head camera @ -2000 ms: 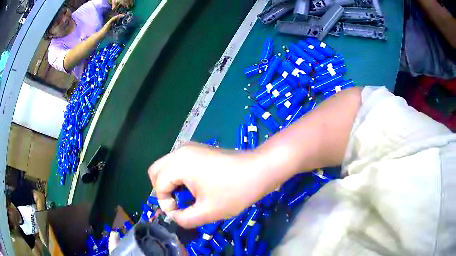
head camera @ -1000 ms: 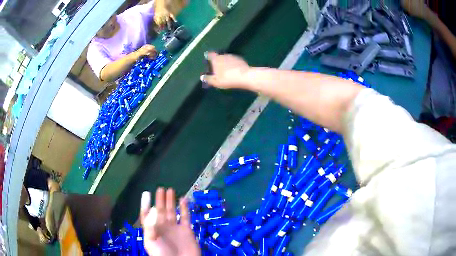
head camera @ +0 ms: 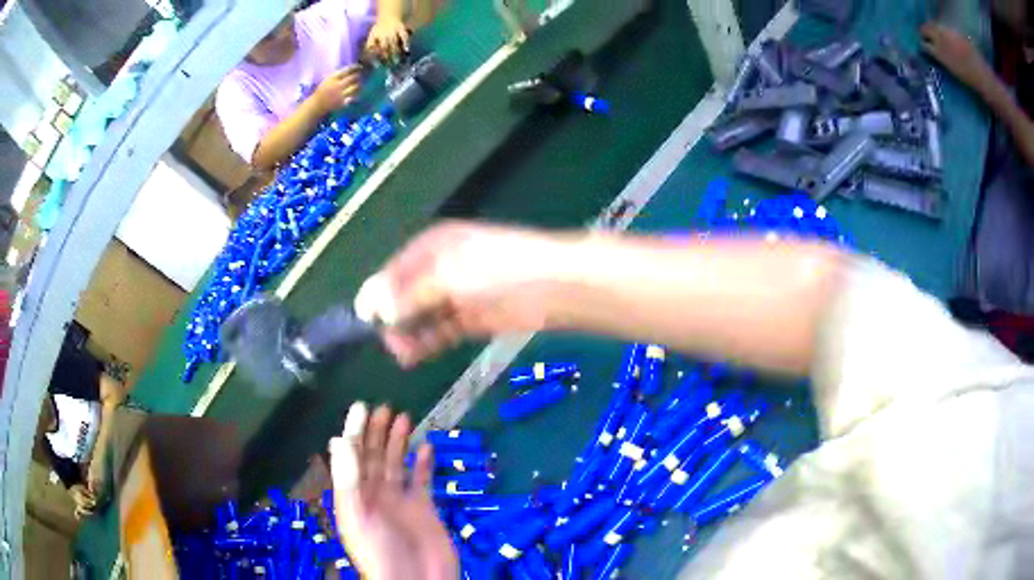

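Observation:
My right hand (head camera: 437, 289) is closed on the handle of a dark grey fan body (head camera: 272, 342), blurred, held over the conveyor belt with its round head towards the left. My left hand (head camera: 391, 487) is below it at the bottom, palm showing, fingers apart, empty, with white caps on fingertips. Blue battery cells (head camera: 669, 448) lie in a heap on the green bench, partly hidden by my right forearm.
A second fan body with a blue cell lies on the conveyor belt (head camera: 476, 170) further up. Grey housings (head camera: 839, 125) are heaped far right. A carton (head camera: 145, 510) of cells stands lower left. A person in light purple sits opposite beside more cells (head camera: 272, 227). Another person's arm shows at right.
My right hand has come back from the far belt area and taken hold of the fan body lying on the belt. Another fan body with a blue cell now shows further up. My left hand stays open.

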